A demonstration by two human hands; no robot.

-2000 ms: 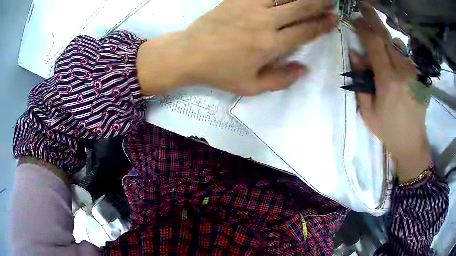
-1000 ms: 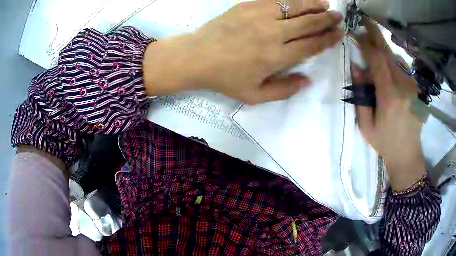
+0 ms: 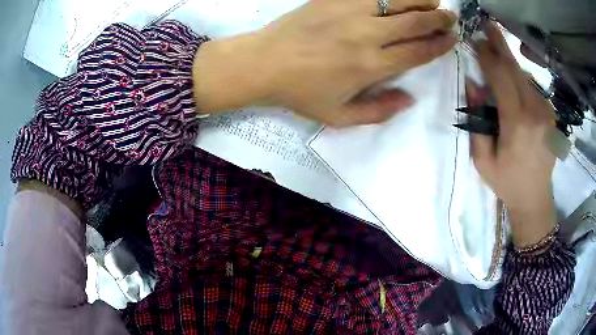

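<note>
The white garment piece with dark stitched lines lies on the machine table and hangs over its front edge. My left hand lies flat on it, palm down, fingertips near the needle area. My right hand rests at its right side, fingers stretched towards the needle area, with the black thread snips held in it, blades pointing left. A brownish edged strip shows along the cloth's right edge. The cloth under both hands is hidden.
The grey machine head fills the upper right corner. Printed ruler marks show on the white table. More white cloth lies at the upper left, and some at the right edge. The checked apron is below the table edge.
The left hand has shifted slightly right and up, still flat on the cloth. The right hand and snips have shifted slightly right in the view. The white cloth's position has changed only a little.
</note>
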